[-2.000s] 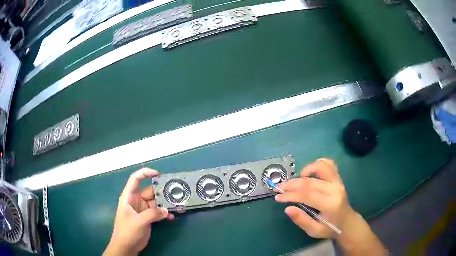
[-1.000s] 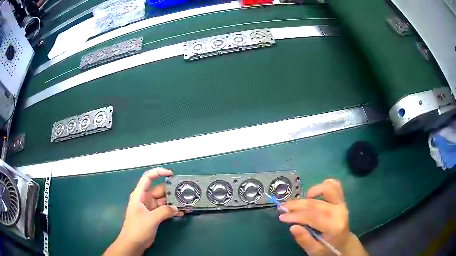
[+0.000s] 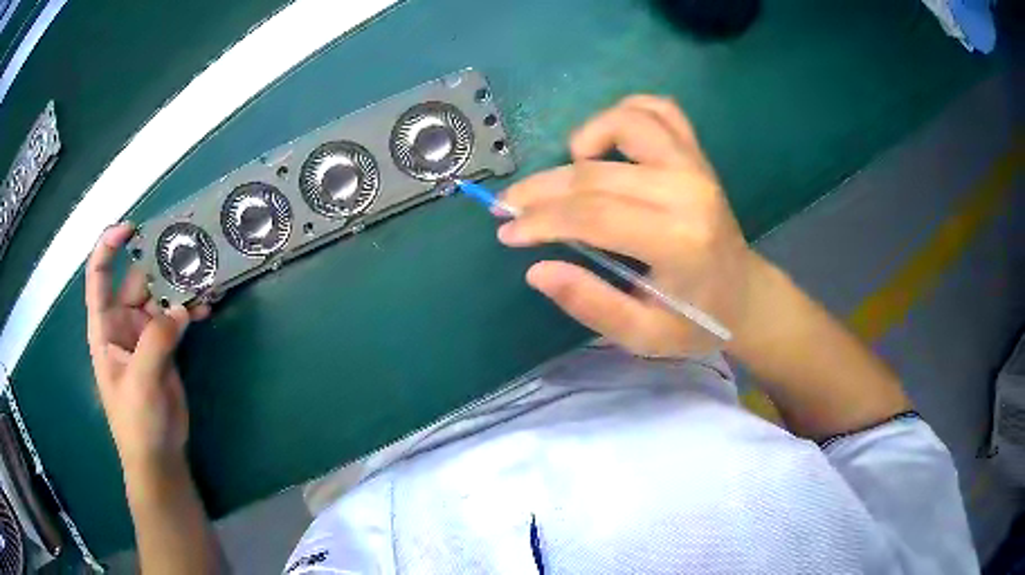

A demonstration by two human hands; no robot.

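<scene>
A long grey metal plate with holes at its ends holds several shiny ribbed discs in a row. It is tilted, its right end higher in the view. My left hand grips the plate's left end between thumb and fingers. My right hand holds a thin clear tool with a blue collar like a pen. The tool's tip is at the plate's near long edge, just below the rightmost disc; contact cannot be told. Any lead wires are too fine to make out.
A silver strip curves across the green surface beyond the plate, with another plate at the far left. A black round pad is cut off at the top. Part of a fan shows at lower left.
The view has tilted down and turned, showing the wearer's shirt. The plate appears larger and further left. The tool tip has shifted from between the two right discs to the edge below the rightmost disc.
</scene>
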